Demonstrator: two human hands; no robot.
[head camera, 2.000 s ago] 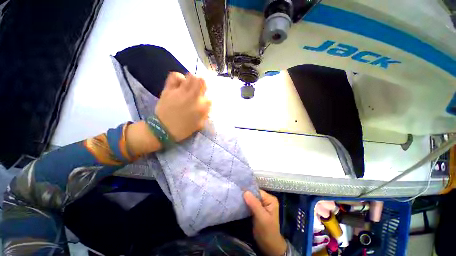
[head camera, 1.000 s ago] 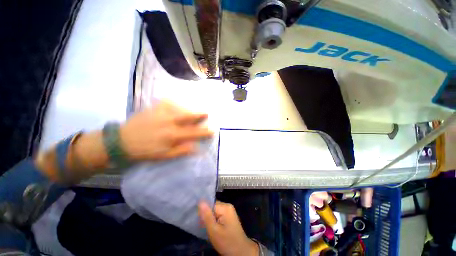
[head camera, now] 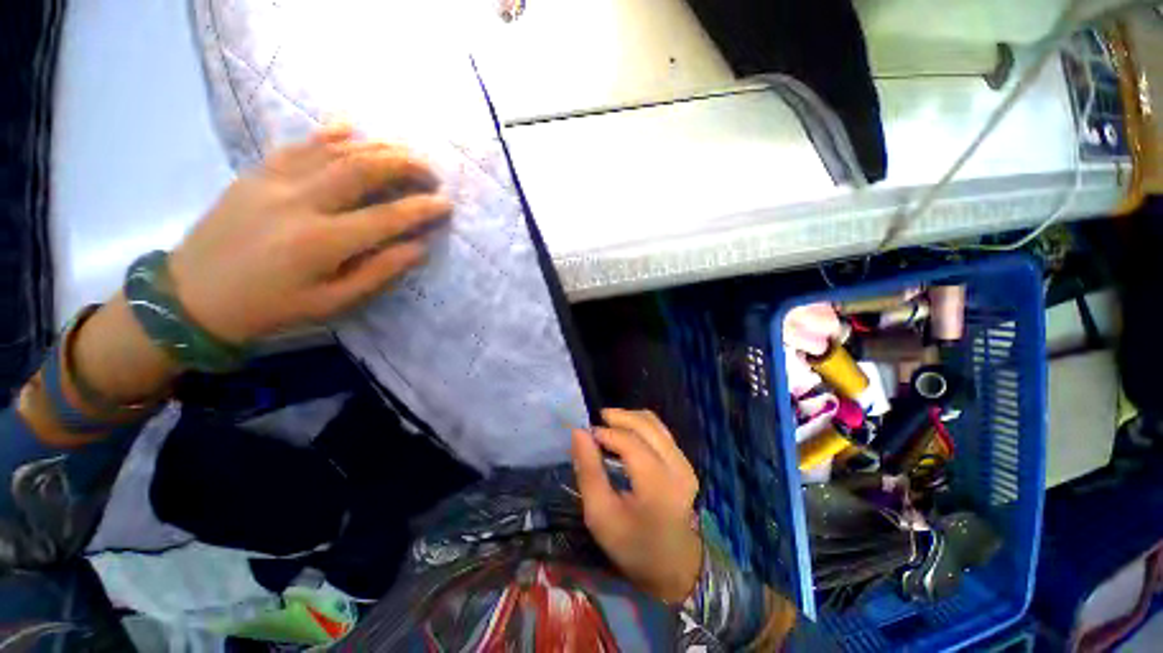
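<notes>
A quilted panel [head camera: 478,332], light grey wrong side up with a dark right edge, lies over the table's front edge and hangs towards my lap. My left hand [head camera: 306,236] lies on it, palm down with the fingers a little spread. My right hand [head camera: 638,491] pinches the panel's lower right corner between thumb and fingers. The panel's upper end runs out at the top of the picture. The needle area is out of view.
A small black panel [head camera: 804,64] lies on the white table [head camera: 650,179] at upper right. A blue basket [head camera: 1036,447] of thread spools stands below the table edge. Black and grey pieces [head camera: 242,485] lie at my lap. Dark fabric [head camera: 23,166] is at far left.
The view has tilted down, so the machine head is mostly out of the picture. The panel now lies flatter and extends towards my lap, and my left hand has spread on it.
</notes>
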